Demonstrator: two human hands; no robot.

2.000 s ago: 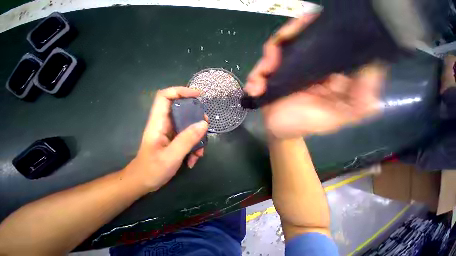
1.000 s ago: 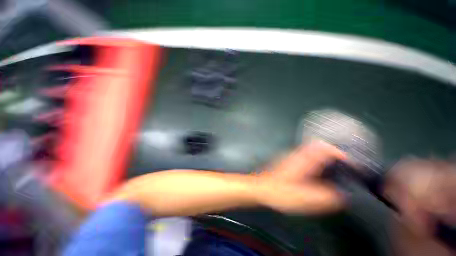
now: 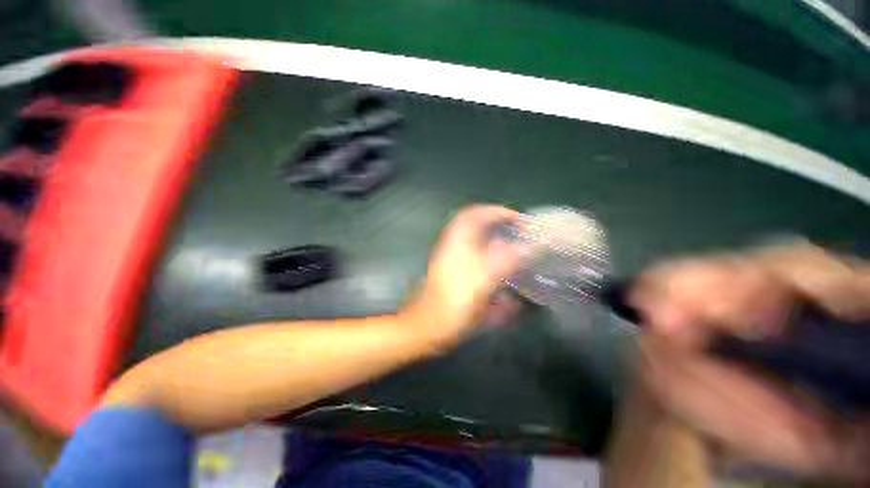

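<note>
The picture is blurred. My left hand (image 3: 467, 276) is closed at the left edge of the round screw dish (image 3: 563, 250), with a small dark part of the housing (image 3: 504, 230) showing between its fingers. The rest of the housing is hidden or blurred. My right hand (image 3: 725, 305) grips the black electric screwdriver (image 3: 811, 353) at the right. Its dark tip points left, just right of the dish and apart from the housing. Silvery screws fill part of the dish.
An orange-red tray (image 3: 119, 210) with black units stands at the left. Several open housings (image 3: 348, 157) lie between tray and dish. A single black unit (image 3: 298, 268) lies nearer me. A white strip (image 3: 420, 81) and green conveyor belt (image 3: 534, 48) run along the back.
The view has swung left, bringing the tray in. Since the one-second-old frame, my left hand and the screwdriver have moved apart. Both hands keep their hold.
</note>
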